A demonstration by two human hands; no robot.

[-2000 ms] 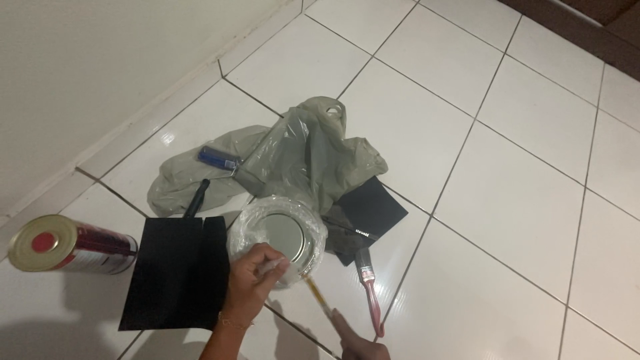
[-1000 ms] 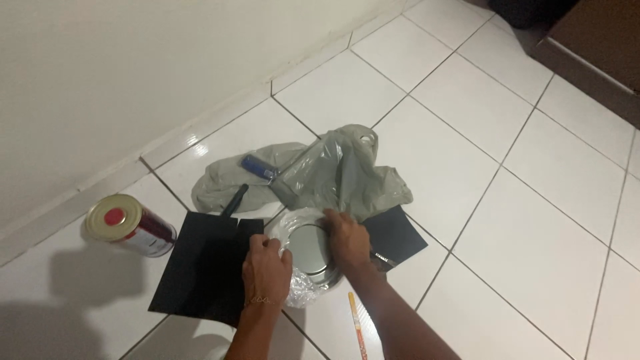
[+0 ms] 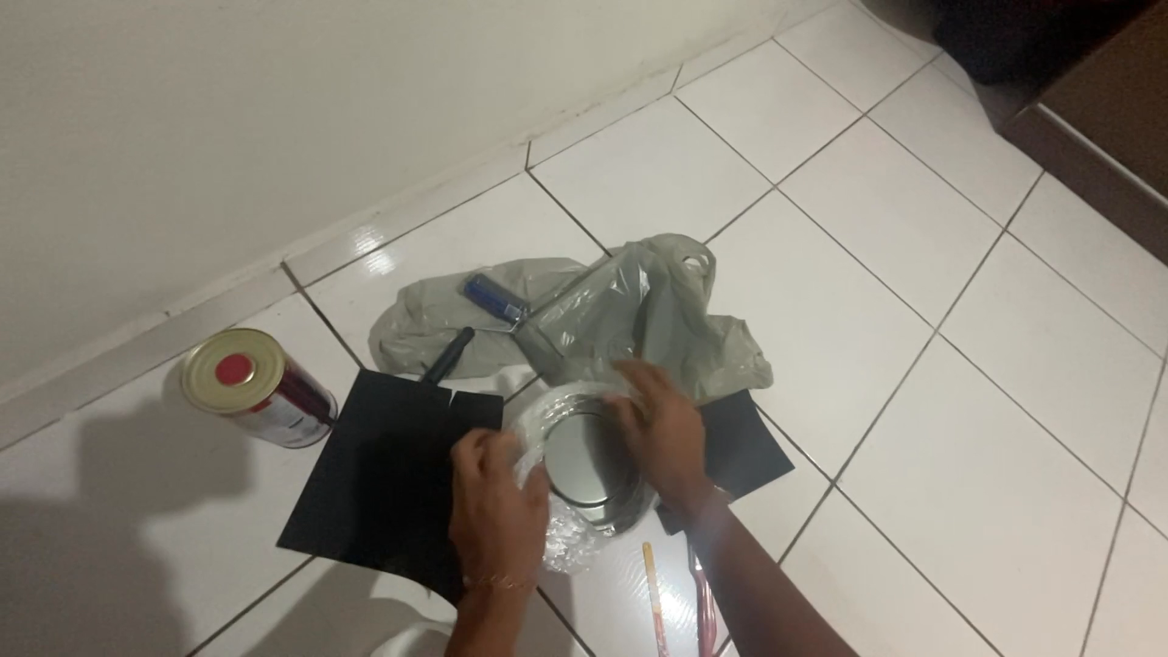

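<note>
A round metal can with a silvery lid [image 3: 591,461] stands on the floor, its sides wrapped in clear plastic film [image 3: 573,540]. At the film's left edge is my left hand [image 3: 500,511], thumb and fingers bent around some of it. Across the right rim reaches my right hand [image 3: 664,429], its fingers on the film; whether they pinch it cannot be told. Black sandpaper-like sheets [image 3: 379,479] lie left of the can, and another dark sheet [image 3: 746,447] is to its right. A wooden stick [image 3: 653,593] and a red-handled brush [image 3: 703,602] lie near my right forearm.
Left stands a metal can with a red cap [image 3: 234,370]. Behind the wrapped can, a crumpled grey plastic bag [image 3: 675,319] carries a small blue roller [image 3: 495,297] with a black handle [image 3: 448,355]. A wall runs along the left; brown furniture [image 3: 1095,137] stands at the upper right.
Two seconds ago my right hand held the stick by the can; one second ago the stick was on the floor and both hands were at the film. My right hand has since shifted slightly over the rim.
</note>
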